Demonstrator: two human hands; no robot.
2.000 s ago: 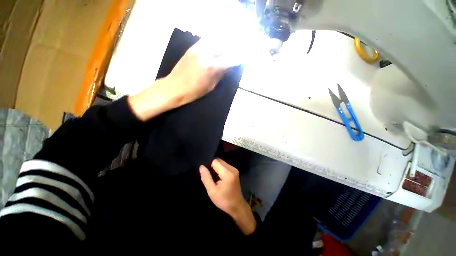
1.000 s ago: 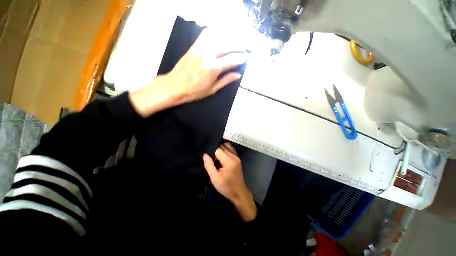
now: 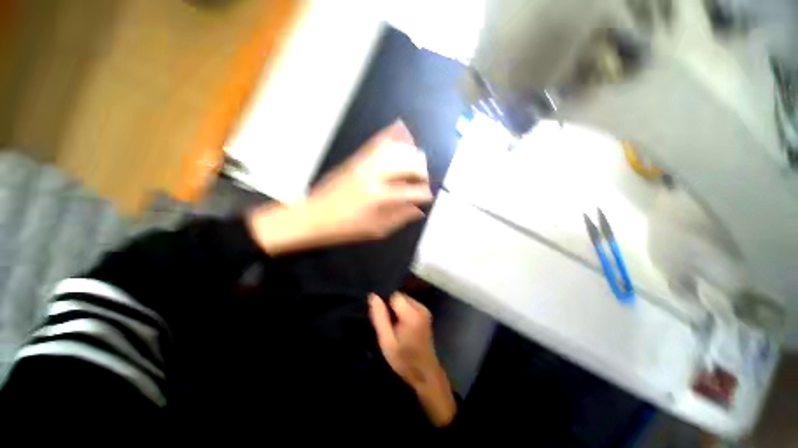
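Note:
The black garment fabric [image 3: 385,96] lies from the needle area [image 3: 490,109] down over the table's front edge to the lap. The picture is blurred. My left hand [image 3: 372,192] rests on the fabric below the needle area, fingers bent near its right edge. My right hand [image 3: 409,337] is lower, just off the table's front edge, thumb and fingers pinching the fabric's right edge. The lamp glare lights the fabric beside the needle. Whether the presser foot is down cannot be told.
Blue-handled thread snips [image 3: 612,258] lie on the white machine table [image 3: 525,280]. A yellow-orange ring [image 3: 641,162] is behind them. The off-white machine head [image 3: 700,114] spans the upper right. Cardboard with orange tape [image 3: 236,87] stands at the left, by a grey quilted cover [image 3: 52,219].
The whole view has shifted, with the table and machine lower in the picture. My left hand has drawn back from the needle area, and its fingers are more bent. My right hand still pinches the fabric edge.

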